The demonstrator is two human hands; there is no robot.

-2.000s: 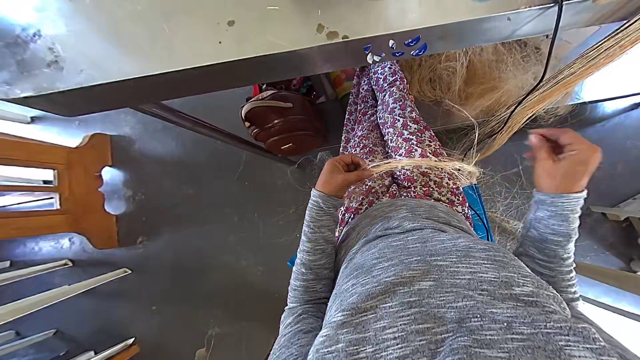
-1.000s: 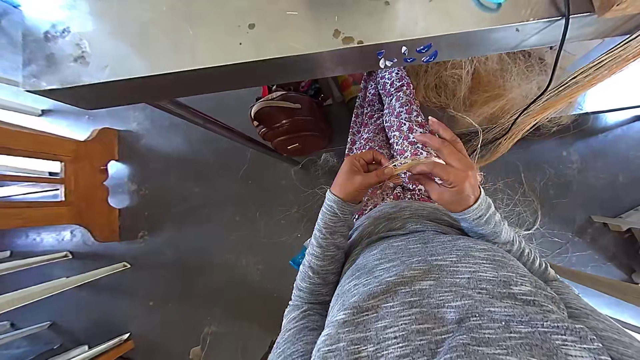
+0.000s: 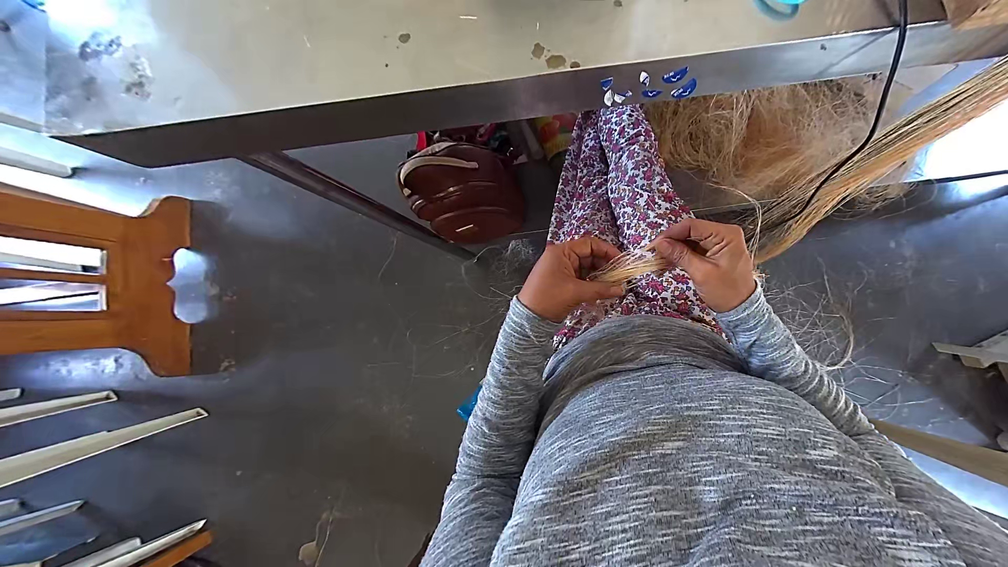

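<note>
Over my lap, my left hand [image 3: 573, 277] pinches one end of a small bundle of pale plant fibers [image 3: 630, 268]. Its other end is between the fingertips of my right hand [image 3: 705, 260]. The bundle is short and slightly loose, with thin strands sticking out. To the right of my legs hangs a long hank of straw-colored fibers [image 3: 874, 165], with a black cable [image 3: 882, 102] running across it. Behind it, under the table, lies a tangled heap of loose fibers [image 3: 764, 142].
A metal-edged table [image 3: 354, 55] spans the top, with blue sticker pieces on its edge. Beneath it sit a brown bag [image 3: 465, 189] and a slanting metal leg [image 3: 354, 193]. A wooden chair [image 3: 150, 283] stands at left. Loose strands litter the floor at right.
My right hand has come in from the far right to meet my left hand. The fiber bundle, stretched long across my lap two seconds ago, now shows as a short bunch between both hands.
</note>
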